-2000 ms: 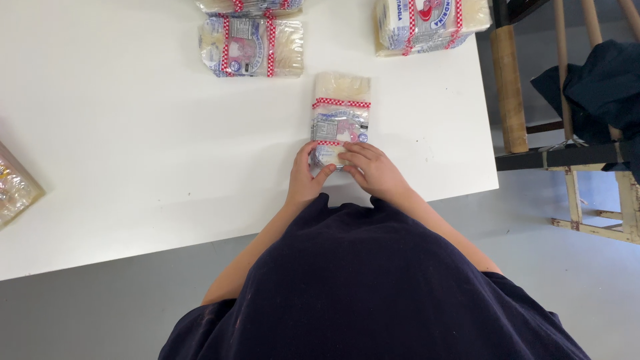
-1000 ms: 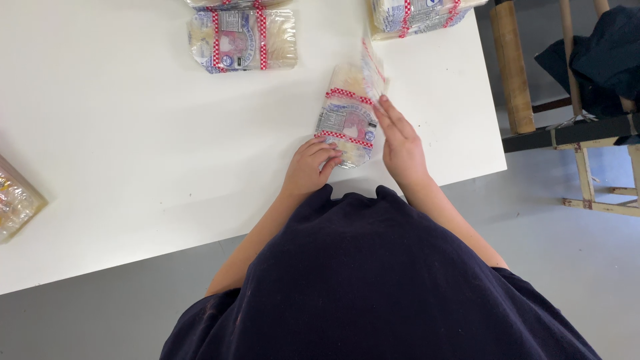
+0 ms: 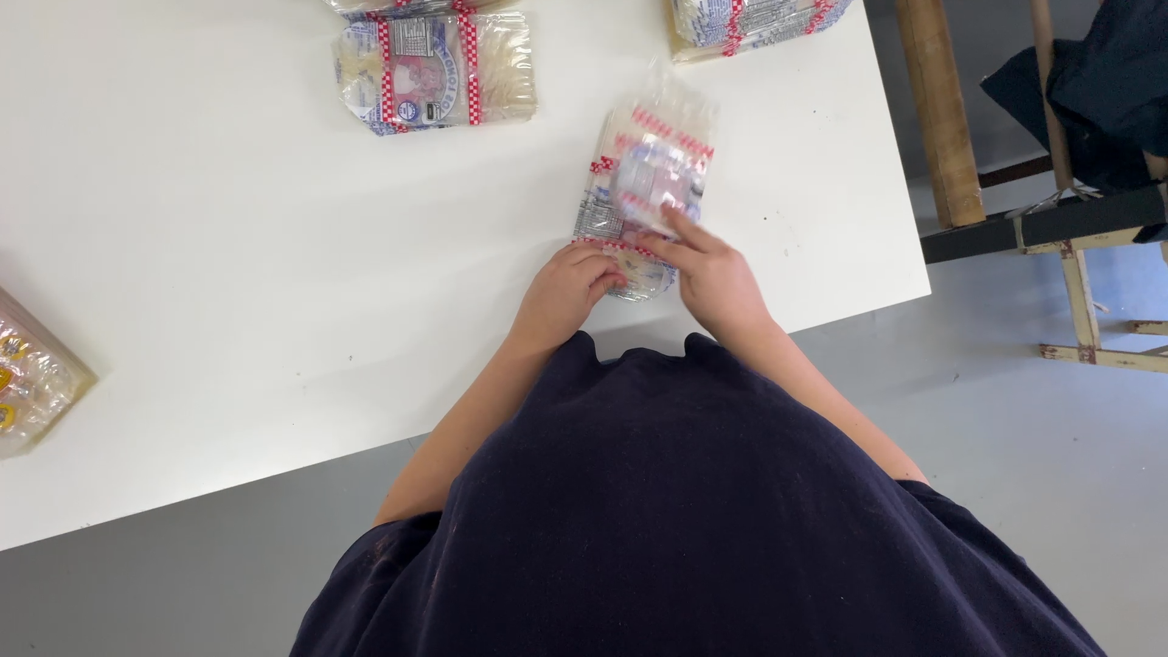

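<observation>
A stack of printed clear plastic bags with red checked bands lies near the front edge of a white table. My left hand rests on its lower left end, fingers curled over the edge; whether it pinches any bag is unclear. Above the stack, a blurred upper bag is raised and shifted to the right. My right hand touches the lower part of that bag with outstretched fingers, and its thumb is hidden.
Another bag stack lies at the upper left, with more behind it. A further stack sits at the top right, and one with yellow prints at the far left. Right of the white table stand a cardboard tube and a wooden frame.
Two seconds ago both hands were at the near end of the stack. A second ago my right hand was at its right side beside a lifted bag edge; now it is lower, at a raised bag.
</observation>
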